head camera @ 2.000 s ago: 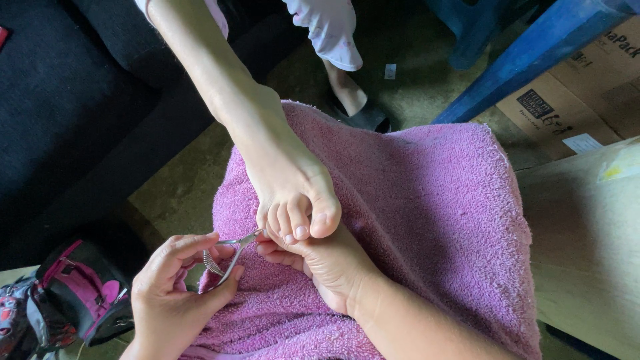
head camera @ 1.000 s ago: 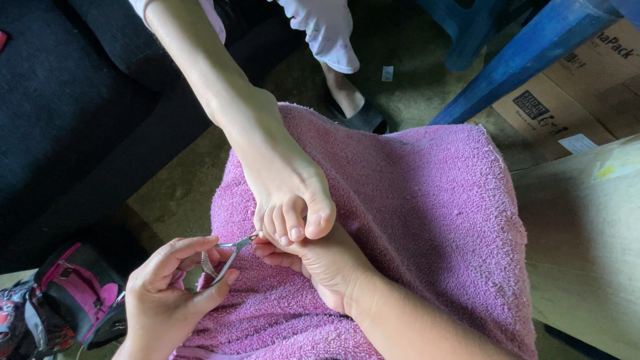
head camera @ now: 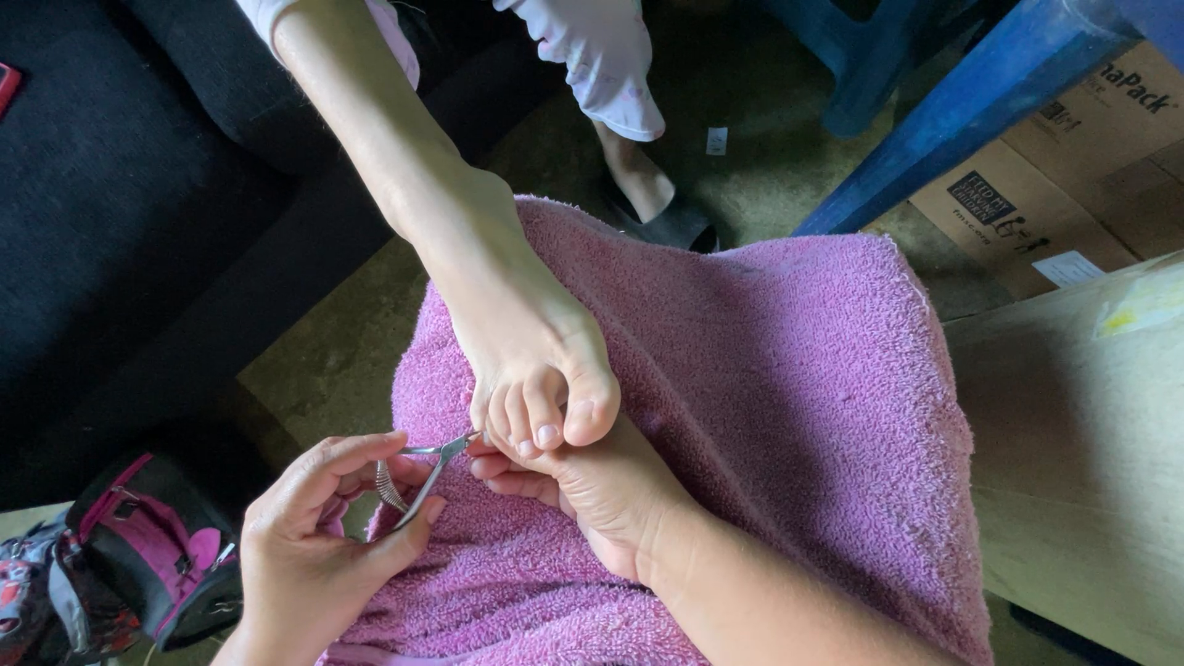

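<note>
My left hand (head camera: 338, 527) grips a metal cuticle nipper (head camera: 427, 472) by its sprung handles, between fingers and thumb. The nipper's tip is at the little toe of another person's bare foot (head camera: 518, 324), which reaches in from the top. Under the toes is my right hand (head camera: 592, 499), its fingers curled beneath the foot's outer edge and holding it from below; part of this hand is hidden by the toes. A pink terry towel (head camera: 786, 370) lies beneath the foot and my hands.
A black and pink bag (head camera: 157, 546) is at the lower left, below a dark sofa (head camera: 120, 231). The person's other foot (head camera: 643, 190), in a dark shoe, is on the floor. At the right are a blue plastic leg (head camera: 953, 120), cardboard boxes (head camera: 1064, 194) and a pale panel (head camera: 1064, 444).
</note>
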